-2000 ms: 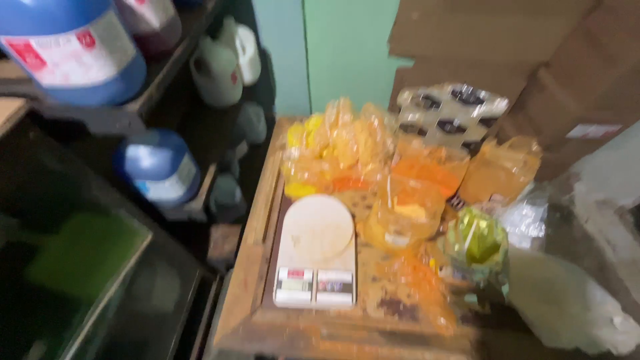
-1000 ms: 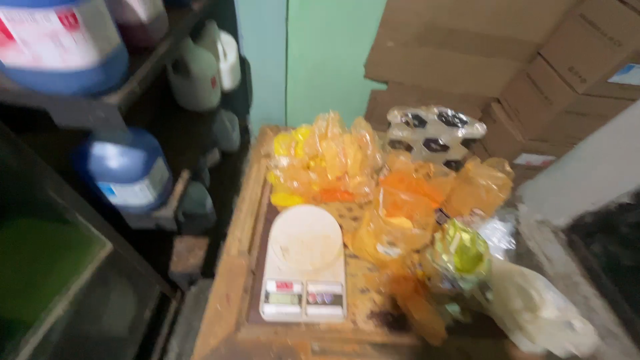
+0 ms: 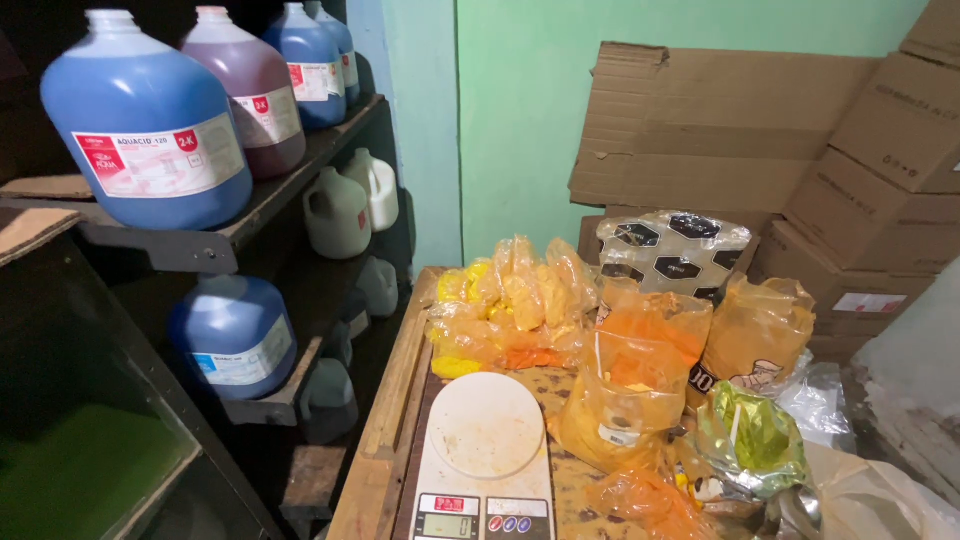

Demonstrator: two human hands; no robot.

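Note:
Neither of my hands shows in the head view. A white digital kitchen scale (image 3: 486,442) lies on the wooden table (image 3: 382,450), its round plate bare and its display lit. Behind it is a heap of knotted clear plastic bags (image 3: 517,300) with yellow and orange powder. To the right of the scale stands an opened bag of orange-yellow powder (image 3: 619,412) with a white stick in it. An orange powder bag (image 3: 656,322) and another tan-orange bag (image 3: 757,330) stand behind. A green foil bag (image 3: 754,435) gapes at the right, near a crumpled orange bag (image 3: 649,499).
Shelves (image 3: 300,187) on the left carry large jugs of blue liquid (image 3: 150,142), a jug of purplish liquid (image 3: 251,97) and white jugs (image 3: 337,214). Cardboard boxes (image 3: 885,165) are stacked at the back right. A flattened cardboard sheet (image 3: 712,127) leans on the green wall.
The view has shifted, with more of the shelf jugs and the wall now in sight. No object has plainly moved.

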